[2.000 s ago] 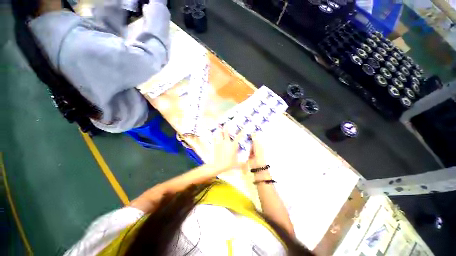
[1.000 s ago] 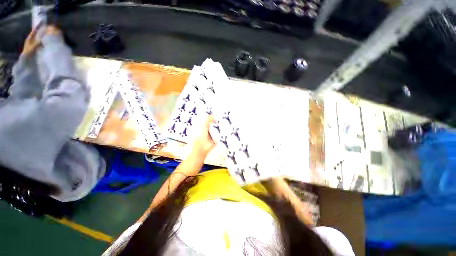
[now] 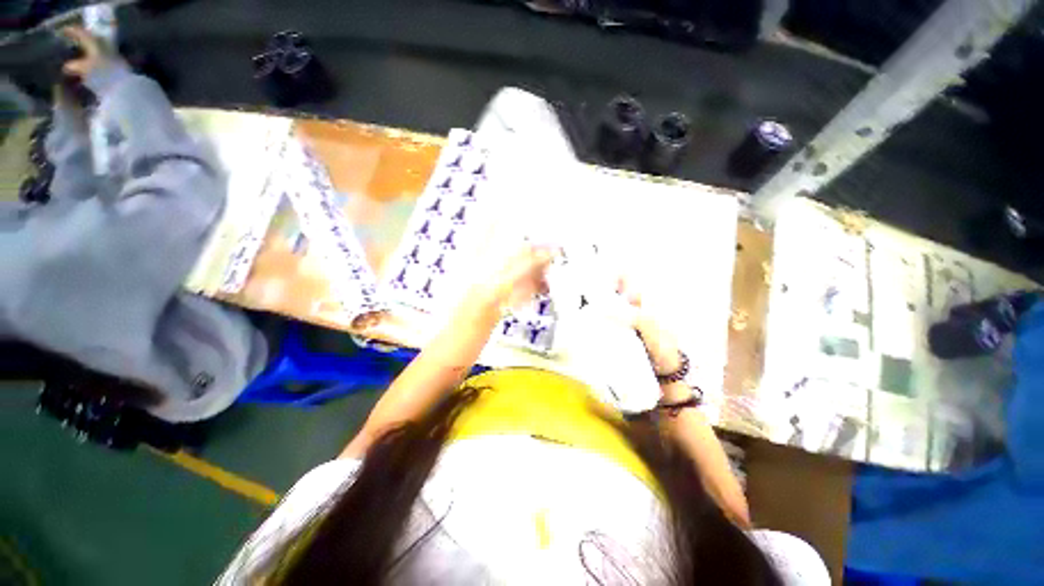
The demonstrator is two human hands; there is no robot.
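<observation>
My left hand (image 3: 527,278) is at the left edge of a curled white sheet (image 3: 598,343) and holds it over the bench. A few dark Y-shaped prints show beside and below my left fingers; the rest of this sheet looks mostly white. My right hand (image 3: 637,307), with two dark bracelets at the wrist, is at the sheet's right side; its fingers are washed out by glare. A sticker sheet (image 3: 439,218) with rows of dark Y-shaped prints lies flat on the bench to the left.
Black cylinders (image 3: 667,137) stand on the dark belt (image 3: 458,69) beyond the bench. Narrow printed strips (image 3: 326,212) lie on the orange-brown board. A person in a grey sleeve (image 3: 149,172) sits at left. A white perforated post (image 3: 882,97) rises at right, above printed sheets (image 3: 847,309).
The view has shifted slightly. The held sheet has turned and now shows mostly white, with only a few prints. My right hand has come up from below the sheet to its right side.
</observation>
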